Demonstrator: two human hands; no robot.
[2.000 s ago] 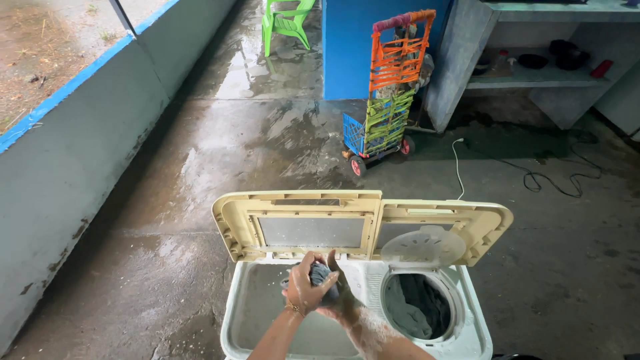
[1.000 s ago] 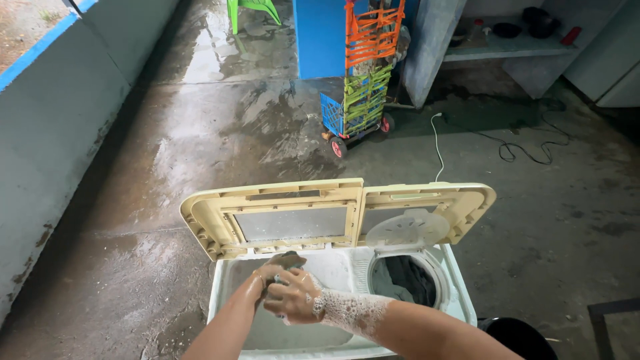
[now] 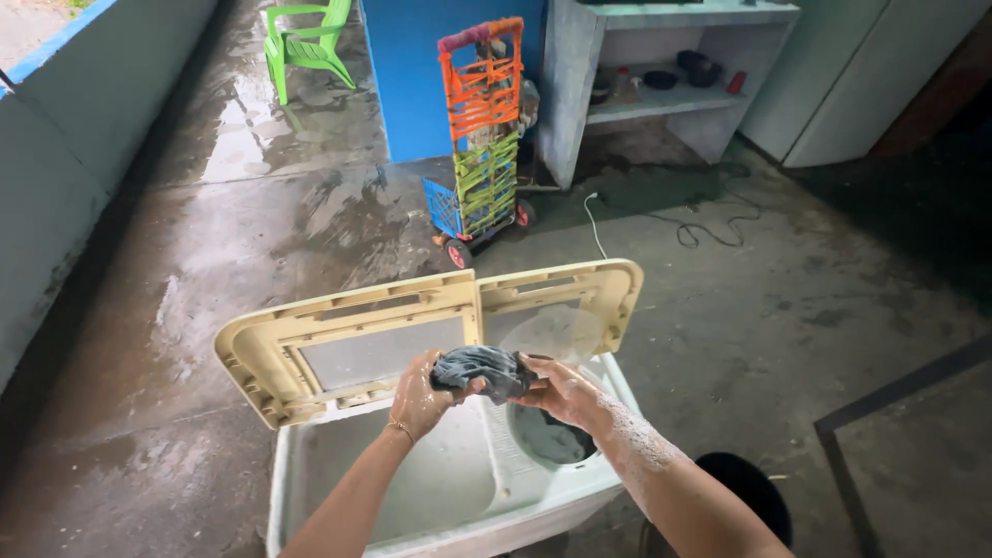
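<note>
A bunched wet grey cloth is held between my two hands above a twin-tub washing machine. My left hand, with a thin bracelet at the wrist, grips its left end. At its right end are the fingers of my right hand; suds cover that wrist and forearm. Below lies the wash tub with cloudy water. The round spin tub, partly hidden by my right hand, holds grey and dark cloth. Both cream lids stand raised behind.
Beyond the machine stands a hand cart wound with orange and green strips. A white plug cord lies behind the lids. A black bucket is at the right, near a dark metal frame. A low wall runs along the left.
My hands have risen from low over the wash tub, where they were pressed together, and now hold the bunched cloth between them in front of the lids. The view has shifted.
</note>
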